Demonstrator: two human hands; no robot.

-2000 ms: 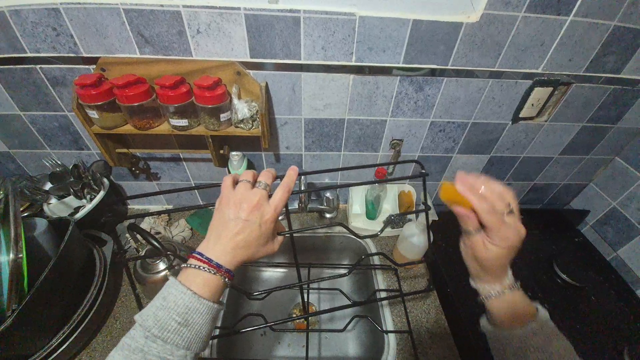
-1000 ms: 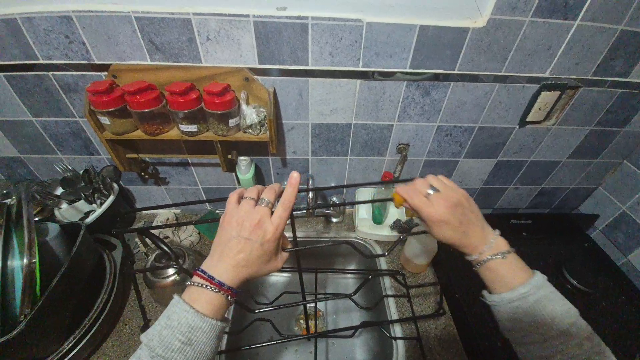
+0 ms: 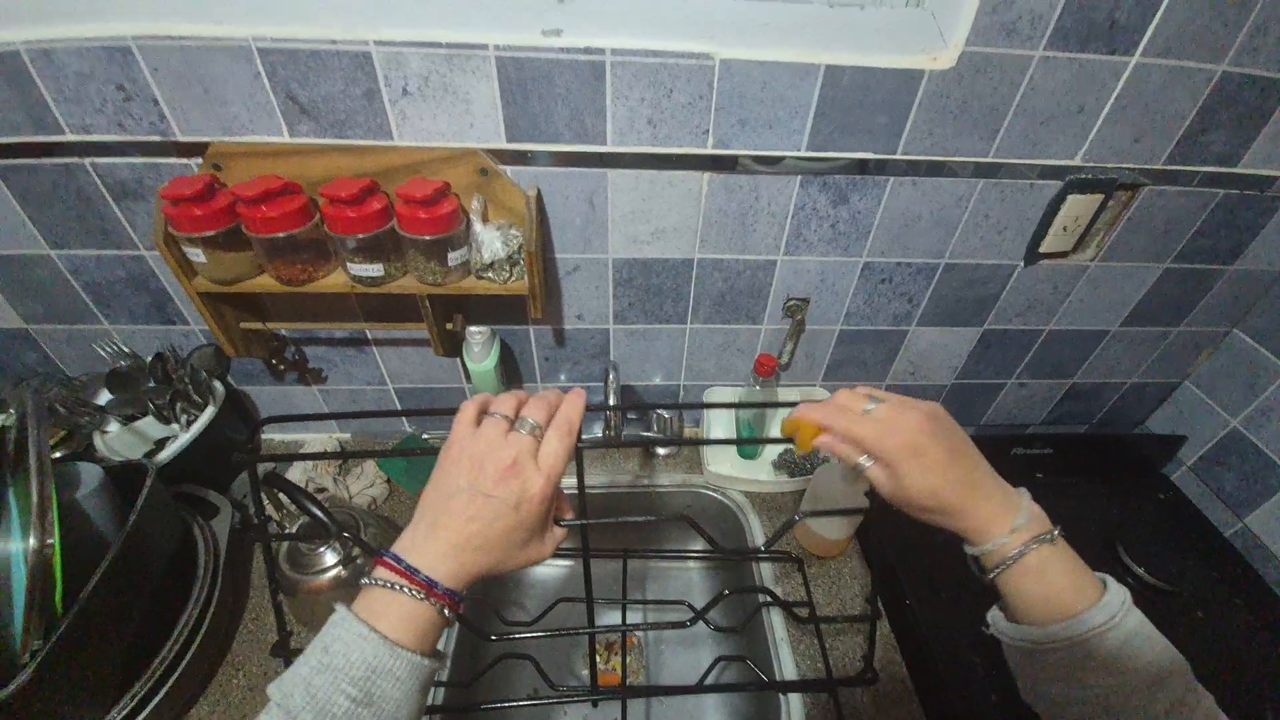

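A black metal stove grate (image 3: 590,600) is held up above the stainless steel sink (image 3: 520,590). My left hand (image 3: 500,480) grips its back bars near the middle, fingers curled over them. My right hand (image 3: 890,450) holds a small yellow-orange sponge (image 3: 801,433) against the rear bar near the grate's right end. Behind that hand lies a white tray (image 3: 730,462) with a red-capped bottle (image 3: 760,400) and a steel scouring pad (image 3: 797,461). Food scraps (image 3: 615,660) sit in the sink's drain.
A black stovetop (image 3: 1050,560) lies right; a bottle of cloudy liquid (image 3: 832,510) stands beside the sink. At left are a metal kettle (image 3: 325,560), a black pot (image 3: 110,570) and a cutlery holder (image 3: 200,430). The tap (image 3: 612,400) rises behind; a wooden spice rack (image 3: 370,300) hangs above.
My right hand, raised off the grate to the right two seconds ago, has come left onto the rear bar with the sponge. My left hand keeps its hold on the grate.
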